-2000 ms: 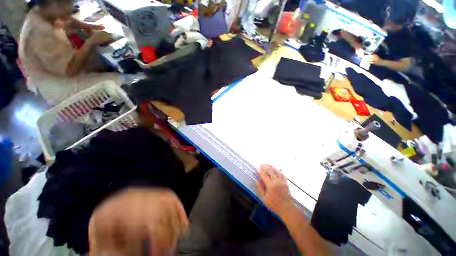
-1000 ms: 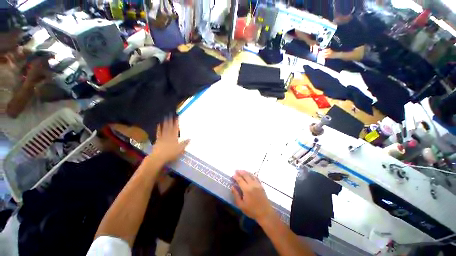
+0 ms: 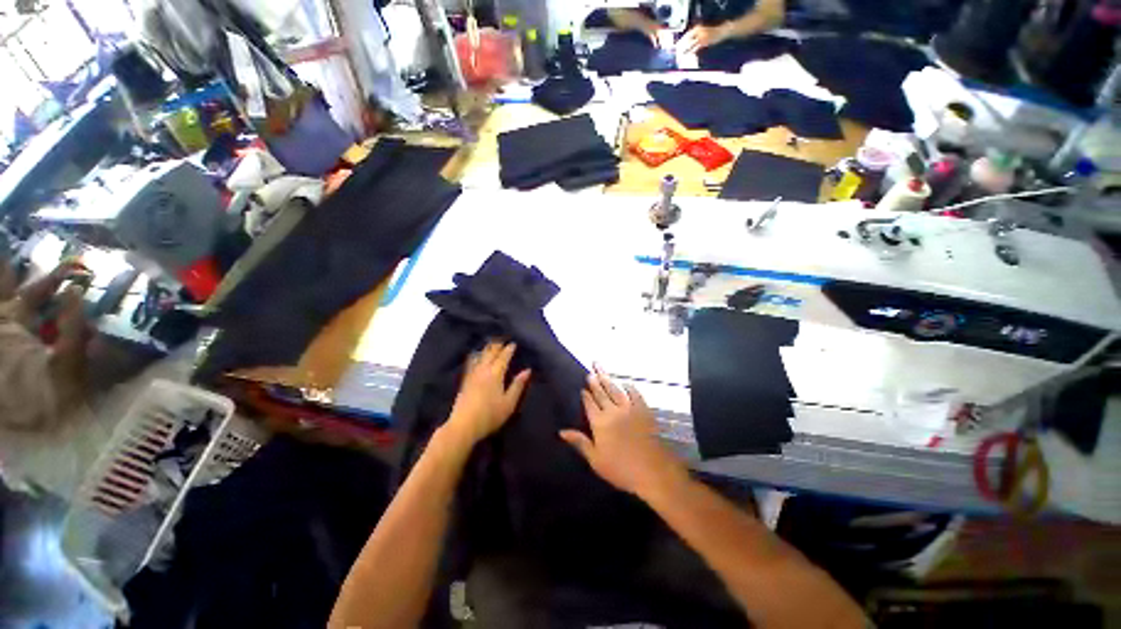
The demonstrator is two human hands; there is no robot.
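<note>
A large black garment panel (image 3: 541, 492) lies over the table's front edge towards my lap, its bunched upper end on the white table top. My left hand (image 3: 492, 391) lies on the panel with fingers spread. My right hand (image 3: 618, 424) rests at the panel's right edge, fingers spread. Neither hand visibly grips the cloth. The needle area (image 3: 668, 289) of the sewing machine (image 3: 885, 295) is to the right of the panel's upper end. A stack of small black cut pieces (image 3: 740, 381) lies right of my right hand.
Scissors (image 3: 1010, 472) lie at the table's right end. A white basket (image 3: 148, 473) with scraps stands at the left. Another black cloth (image 3: 332, 258) lies at the back left. Folded black pieces (image 3: 557, 152) and red shapes (image 3: 679, 149) lie behind. Other people's hands show at left and top.
The black panel now lies in front of me under my left hand. Both hands have come closer together. The view has turned right, bringing the scissors into sight.
</note>
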